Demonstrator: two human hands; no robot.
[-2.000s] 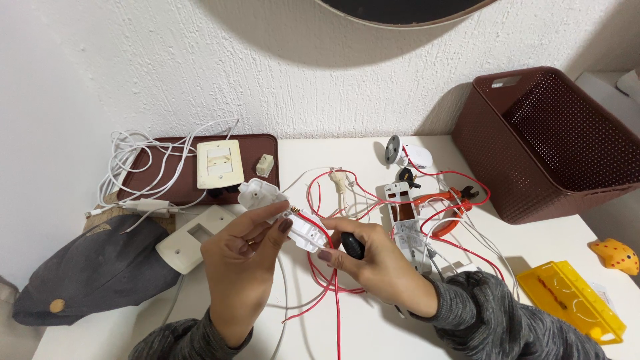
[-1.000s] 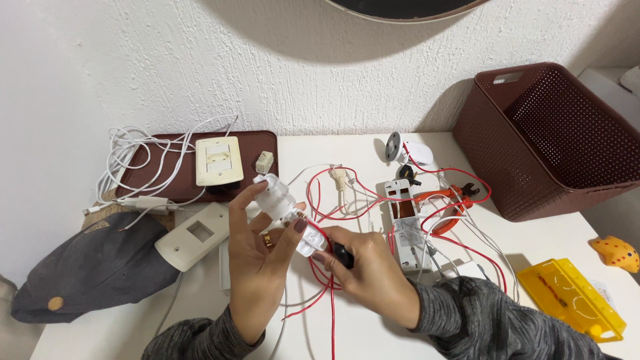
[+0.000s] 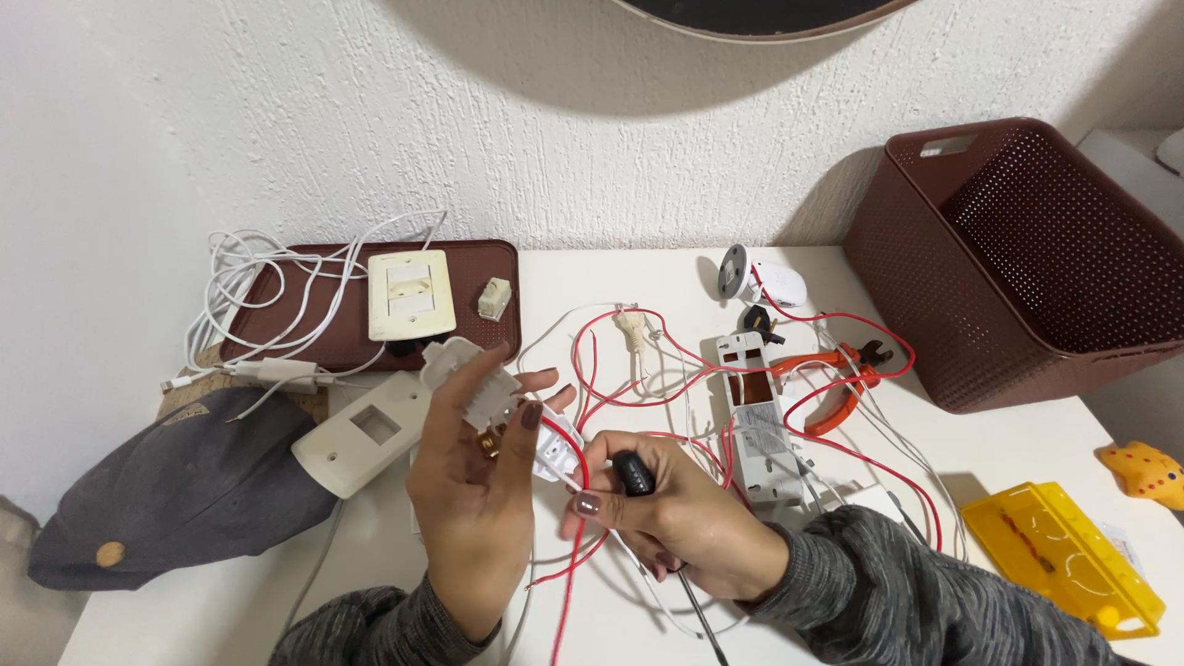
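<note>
My left hand (image 3: 476,499) holds a white plastic electrical fitting (image 3: 490,393) between thumb and fingers, with brass-coloured metal parts showing below it. Beside it is a white plastic housing piece (image 3: 555,449), partly hidden by the fingers. A red wire (image 3: 575,444) curves from the fitting down to my right hand (image 3: 680,518), whose thumb and finger pinch it together with a white wire. The same hand keeps a black-handled screwdriver (image 3: 635,474) in its palm, its shaft pointing down toward the table's front.
At left lie a brown tray (image 3: 314,324) with white cables, a cream socket plate (image 3: 411,294), another cover plate (image 3: 370,435) and a grey cap (image 3: 185,490). Orange-handled pliers (image 3: 837,407), a white power strip body (image 3: 763,435), a brown basket (image 3: 925,277) and a yellow case (image 3: 1064,564) stand right.
The white fitting has turned in my left hand, whose fingers are spread wider. My right hand has moved down, the black handle now upright in it and the wires pinched at the thumb.
</note>
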